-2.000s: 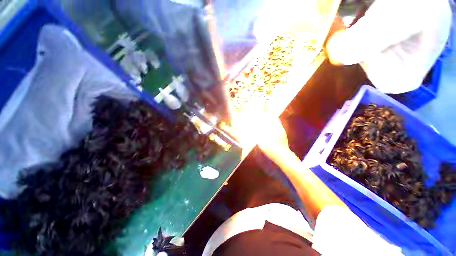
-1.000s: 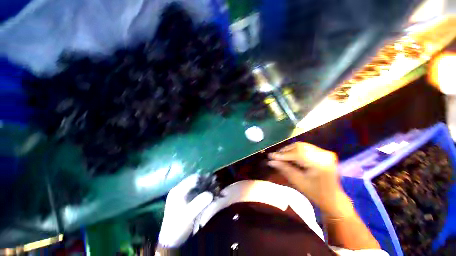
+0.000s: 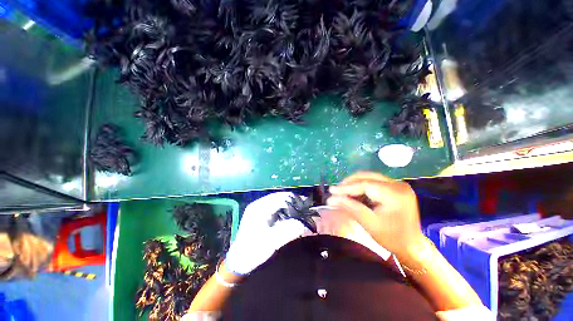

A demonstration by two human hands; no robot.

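My left hand (image 3: 261,233), in a white glove, holds a black petal cluster (image 3: 298,212) above the lap. My bare right hand (image 3: 383,207), with a thin bracelet, is just right of the cluster, its thumb and fingers pinched on a small dark piece (image 3: 362,199) that is partly hidden by the fingers. Whether this piece touches the cluster is unclear. A large heap of black clusters (image 3: 251,63) lies on the green bench (image 3: 301,147). A white oval thing (image 3: 396,155) lies near the bench's front edge.
Clear dark-edged dividers stand left (image 3: 88,135) and right (image 3: 443,94). A yellow-labelled tube (image 3: 433,128) stands by the right one. A green crate (image 3: 133,229) at lower left and a blue crate (image 3: 494,276) at lower right hold gold-brown clusters. A red stool (image 3: 80,243) is far left.
The view has swung left and levelled, bringing the green crate into sight. My right hand has come from the lit area at the right to beside the cluster in my left hand.
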